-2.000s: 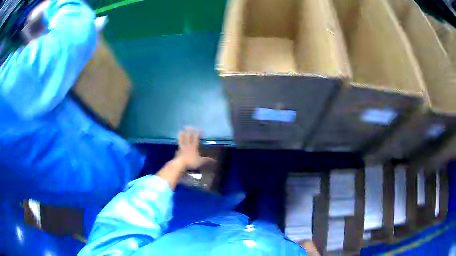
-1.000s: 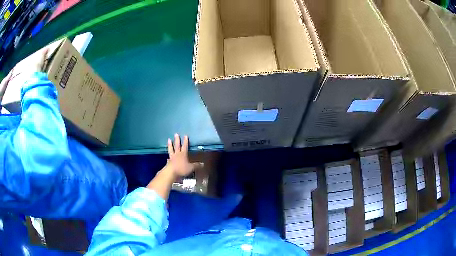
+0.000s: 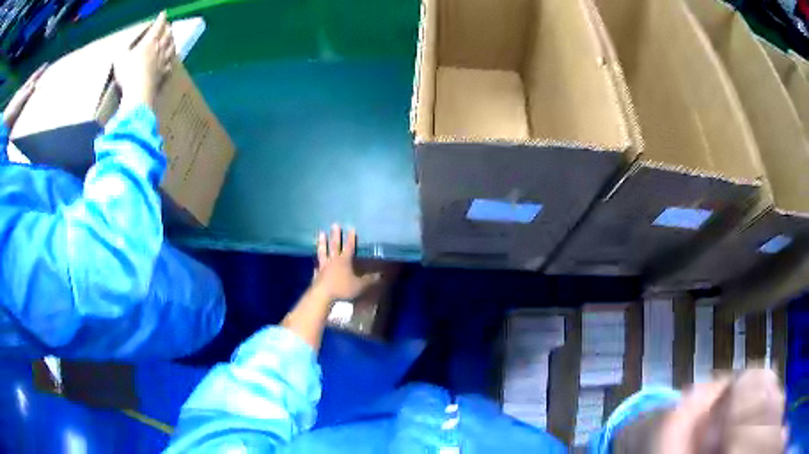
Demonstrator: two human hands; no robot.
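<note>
My left hand (image 3: 337, 266) is bare, fingers spread, with its fingertips at the front edge of the green bench (image 3: 319, 177). It holds nothing. My right hand (image 3: 727, 415) is blurred at the lower right, above the floor cartons; its fingers are not clear and I cannot tell whether it holds anything. Tall open shipping cartons stand in a row on the bench to the right. The nearest carton (image 3: 510, 235) has a white label (image 3: 504, 210) and looks empty inside. Floor cartons of white product boxes (image 3: 528, 359) stand below the bench at the right.
A coworker in a blue smock (image 3: 80, 239) is at the left, both hands on a brown carton (image 3: 197, 146) on the bench. A white item (image 3: 188, 37) lies behind it. A brown box (image 3: 359, 315) is on the floor under the bench edge. Yellow floor lines show.
My right hand has come into view at the lower right. My left hand stays at the bench edge. The coworker's hand has moved on the carton top. The view has shifted.
</note>
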